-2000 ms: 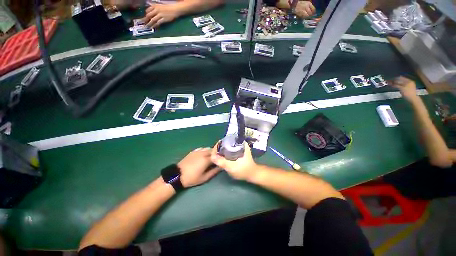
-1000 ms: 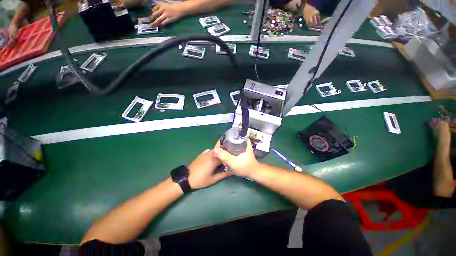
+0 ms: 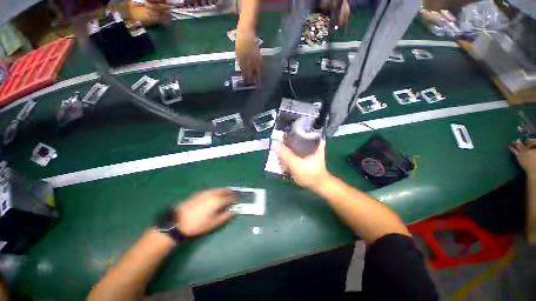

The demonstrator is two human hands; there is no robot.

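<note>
My right hand (image 3: 304,165) grips the thick grey electric screwdriver (image 3: 303,140) upright, over the screw feeder (image 3: 300,107). The screwdriver's tip is hidden behind my hand. My left hand (image 3: 207,212) lies on the green bench with its fingertips at the left edge of a white housing (image 3: 257,201), which lies flat. Whether the fingers grip the housing or only touch it cannot be told, as they are blurred. A tiny white part (image 3: 255,230) lies in front of the housing.
White housings (image 3: 195,137) lie on the belt beyond the pale rail. A black cooling fan (image 3: 382,160) is right of the feeder. A grey post (image 3: 367,59) slants down by the feeder. The cable loop hangs at left. Another person's hand (image 3: 249,63) reaches onto the belt.
My right hand has lifted the screwdriver away from my left hand to the feeder. My left hand has moved left, and the housing is now uncovered. The other person's hand has reached over the belt.
</note>
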